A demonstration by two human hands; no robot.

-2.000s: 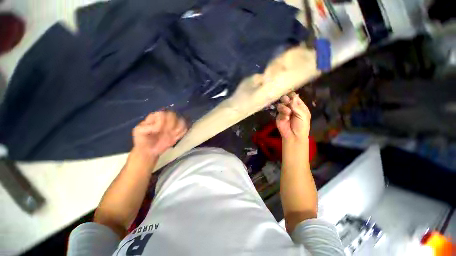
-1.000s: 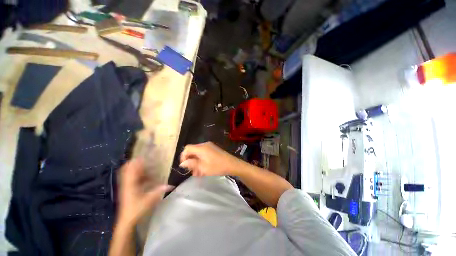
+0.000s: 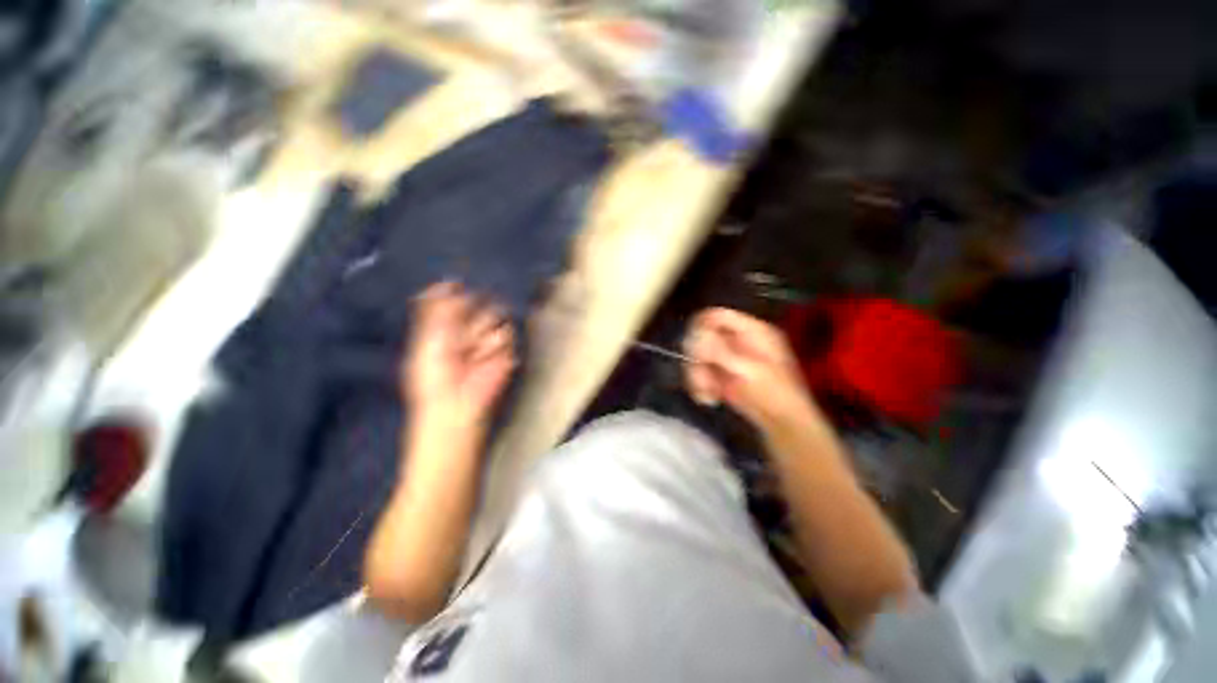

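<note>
The dark jacket cloth (image 3: 307, 440) lies on the cream worktable (image 3: 627, 254), from the middle of the table down to its lower left part. My left hand (image 3: 461, 354) is over the cloth's right side with fingers curled; blur hides whether it grips the cloth. My right hand (image 3: 731, 358) is off the table's edge with its fingertips pinched together. A thin pale line, a needle or thread (image 3: 661, 351), sticks out from the fingertips toward the table; I cannot tell which.
A blue card (image 3: 705, 124) lies at the table's far right edge. A slate-blue oblong (image 3: 383, 91) lies beyond the cloth. A dark red round item (image 3: 112, 463) is at the left. A red object (image 3: 892, 360) is below the table, right of my right hand. A white panel (image 3: 1108, 400) stands at the right.
The view has swung left, and the cloth shows further right in it. My left hand is now over the cloth with fingers curled. My right hand is farther from my left.
</note>
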